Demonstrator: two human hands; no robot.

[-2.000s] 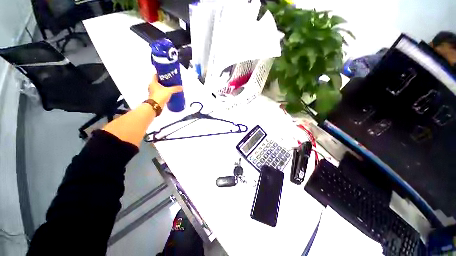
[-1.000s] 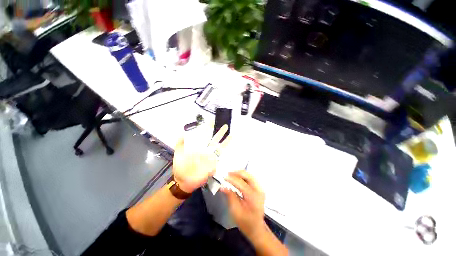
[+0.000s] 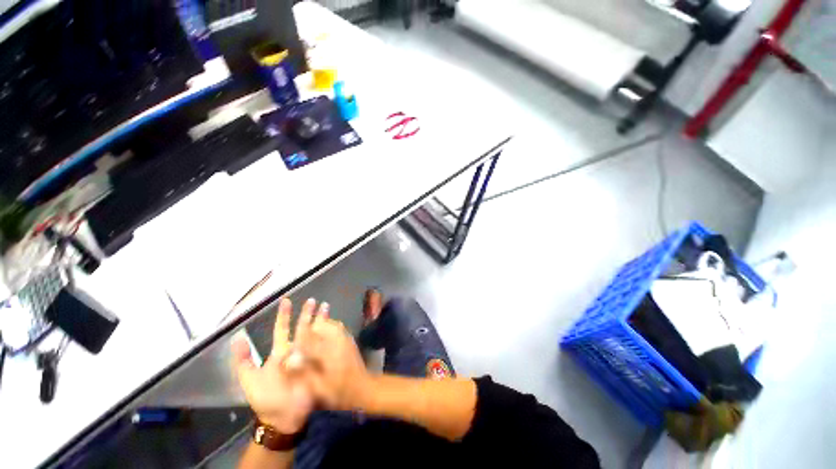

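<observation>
My left hand (image 3: 268, 389), with a brown-strapped watch at the wrist, is raised palm up with its fingers spread, just off the desk's front edge. My right hand (image 3: 328, 359) lies across the left palm; its fingers are blurred and partly overlap the left hand. No held object can be made out; whether something small is between the palms is hidden. The white desk (image 3: 302, 215) is beyond the hands. A pen (image 3: 247, 295) and a thin dark edge (image 3: 180, 314) lie on it near its front.
Phone (image 3: 82, 319), keyboard (image 3: 165, 183), mouse pad (image 3: 321, 151) with mouse (image 3: 307, 126), and red-handled scissors (image 3: 401, 125) are on the desk. The monitor (image 3: 82, 82) stands at upper left. A blue crate (image 3: 623, 316) holding cloth or papers is on the floor at right.
The view has swung right; the bottle and hanger have left it. My left hand let go of the bottle earlier. My right hand, apart from the left one second ago, now overlaps it.
</observation>
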